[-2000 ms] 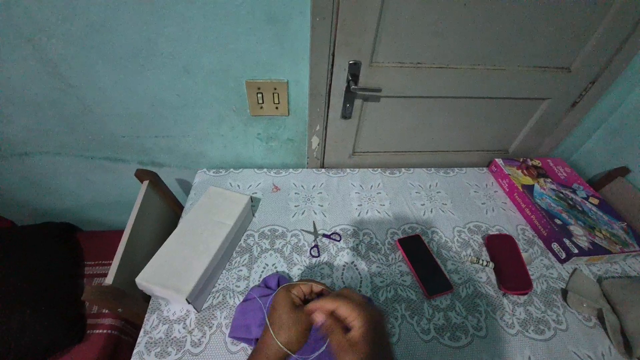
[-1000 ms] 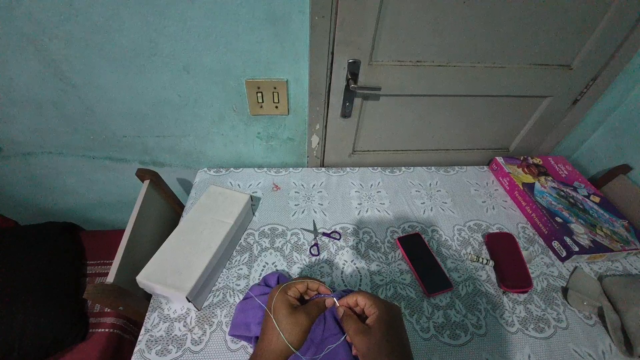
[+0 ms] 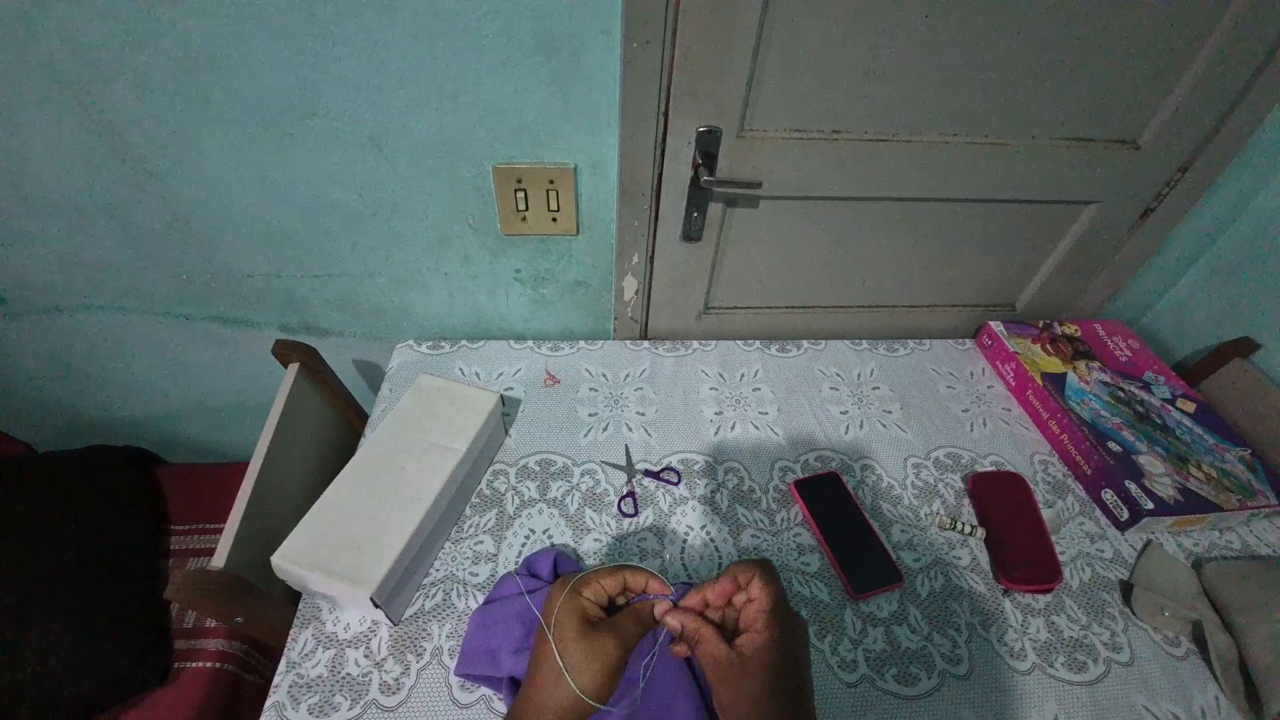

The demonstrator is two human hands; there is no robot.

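Purple cloth (image 3: 507, 625) lies bunched at the table's near edge, under and between both hands. My left hand (image 3: 600, 625) pinches an edge of it, fingers curled. Close against it, my right hand (image 3: 740, 620) has thumb and fingertips together at the same edge, on the pale thread. That thread (image 3: 556, 640) loops over the back of my left hand and hangs down between the hands. Whether a needle is there cannot be made out. Beyond the hands lie small scissors (image 3: 635, 480) with purple handles, blades spread.
A white cardboard box (image 3: 400, 480) lies left. To the right are a pink-edged smartphone (image 3: 848, 535), a small striped roll (image 3: 962, 526), a dark red zip case (image 3: 1015, 530), a board game box (image 3: 1130, 420) and grey cloth (image 3: 1180, 600). A lace-patterned tablecloth (image 3: 740, 400) covers the table.
My right hand was blurred over the left about two seconds ago; it now sits beside it, fingertips at the cloth's edge. The thread loop has shifted across my left hand.
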